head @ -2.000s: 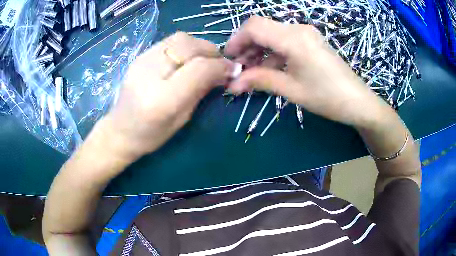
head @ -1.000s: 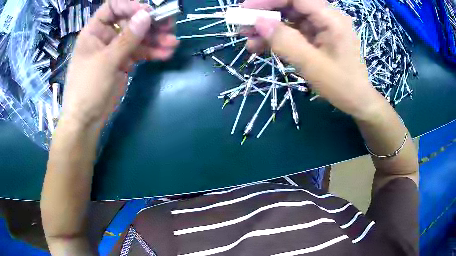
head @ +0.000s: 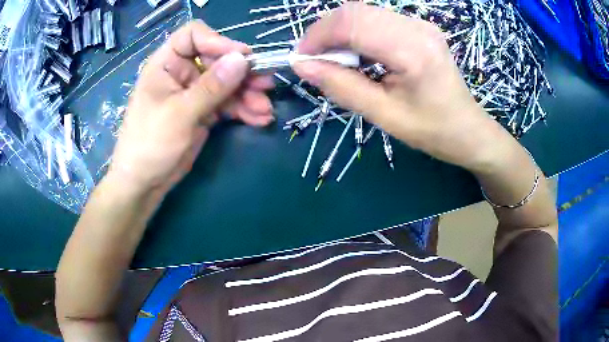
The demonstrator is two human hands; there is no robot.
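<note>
My left hand (head: pixel 180 100) holds a shiny metal tube (head: pixel 270 60) between thumb and fingers. My right hand (head: pixel 394 80) pinches a white sleeve (head: pixel 344 59). The tube and the sleeve are in line and meet end to end at my right fingertips, which hide the joint. I cannot tell how far one sits inside the other. Loose rod inserts (head: pixel 328 160) with yellow-green tips lie on the dark green worktop (head: pixel 267 200) just below my hands.
A large pile of rod inserts (head: pixel 514 73) lies at right behind my right hand. Metal tubes (head: pixel 93 30) lie in a crinkled clear bag (head: pixel 27 113) at left. A blue container (head: pixel 557 30) is at upper right. The worktop's near edge curves before my body.
One second ago the hands were apart, with the tube in the left and the sleeve in the right. They have come together, and the tube and sleeve now meet.
</note>
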